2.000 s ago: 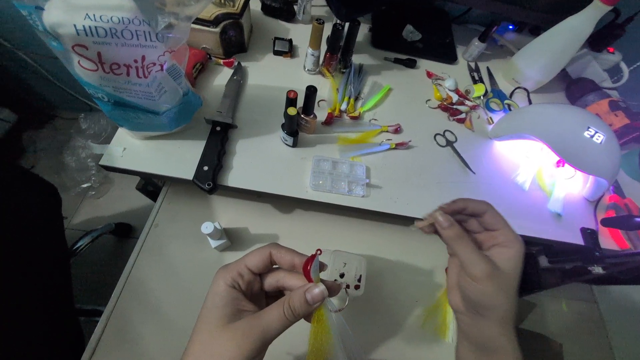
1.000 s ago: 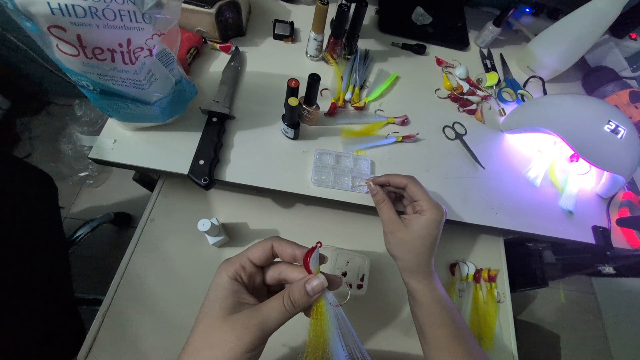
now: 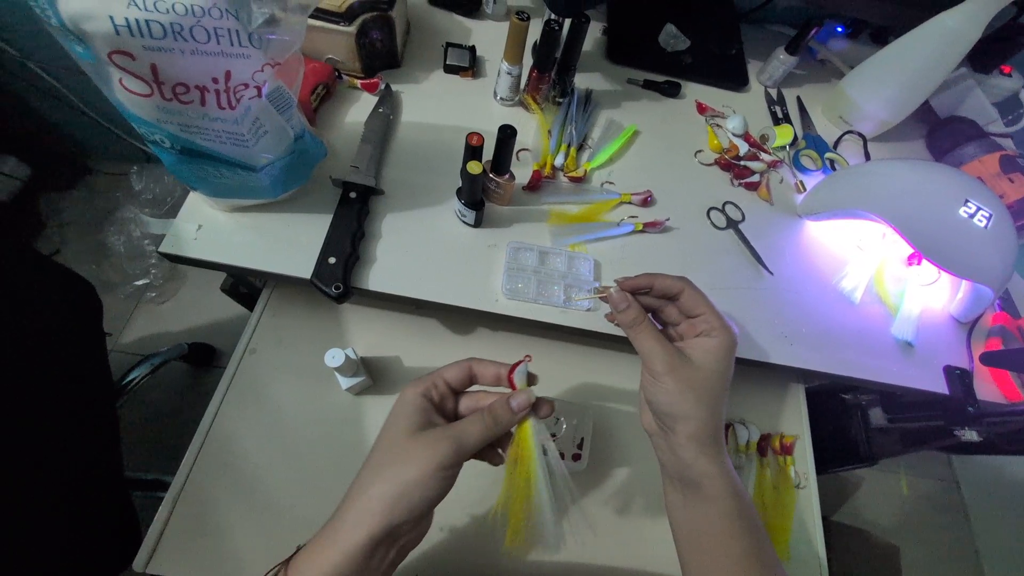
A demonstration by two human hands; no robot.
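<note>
My left hand point(image 3: 472, 416) pinches a fishing jig point(image 3: 521, 374) by its red and white head, with its yellow and white hair skirt hanging down. Between the thumb and fingers of my right hand point(image 3: 680, 344) is a thin wooden stick point(image 3: 592, 296), its tip at the lower right compartment of a clear plastic case point(image 3: 548, 274) of small glittery pieces. Below my left hand's fingertips, partly hidden, lies a pale palette point(image 3: 578, 436) with dark red spots. A white UV nail lamp point(image 3: 920, 196) glows over several jigs point(image 3: 904, 288) at the right.
Finished-looking jigs point(image 3: 616, 198), nail polish bottles point(image 3: 500, 164) and small scissors point(image 3: 740, 236) lie beyond the case. A fixed-blade knife point(image 3: 352, 200) rests beside a cotton bag point(image 3: 200, 104). A small white bottle point(image 3: 348, 370) stands in the drawer point(image 3: 264, 448), with more jigs point(image 3: 772, 480) at its right.
My right hand has moved from the right, above the drawer, to the clear case, bringing the stick to it. My left hand still holds the jig. The lamp's displayed number has dropped.
</note>
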